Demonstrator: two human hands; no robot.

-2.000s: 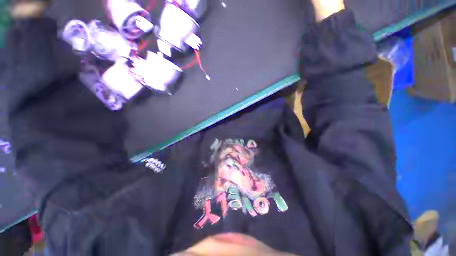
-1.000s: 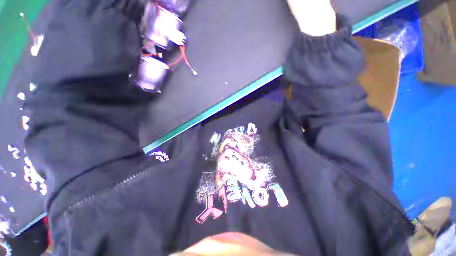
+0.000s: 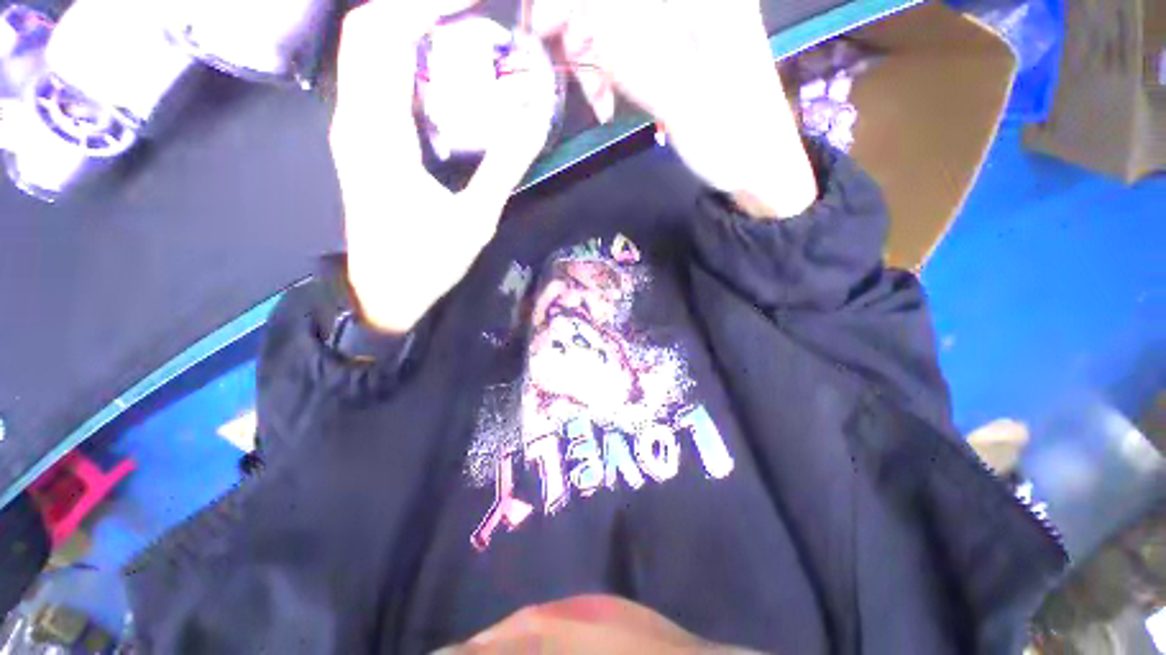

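A white to pale-purple rounded housing (image 3: 483,92) is in my left hand (image 3: 407,192) at the top centre, above the bench's teal edge. My left fingers curl around it. My right hand (image 3: 697,96) is right beside it, with fingers near the housing's right side and a thin red lead. The right fingertips are overexposed and cut by the top edge, so I cannot tell whether they pinch anything.
Several white-purple housings (image 3: 115,77) lie on the dark mat (image 3: 166,243) at the upper left. An open carton (image 3: 940,128) with pale parts (image 3: 829,109) stands right of the bench edge. A red stool (image 3: 79,493) is at the lower left, over blue floor (image 3: 1049,307).
Both hands have come together at the top centre, my left hand entering view with a housing. My right hand has moved left and down. The camera view has shifted over the bench.
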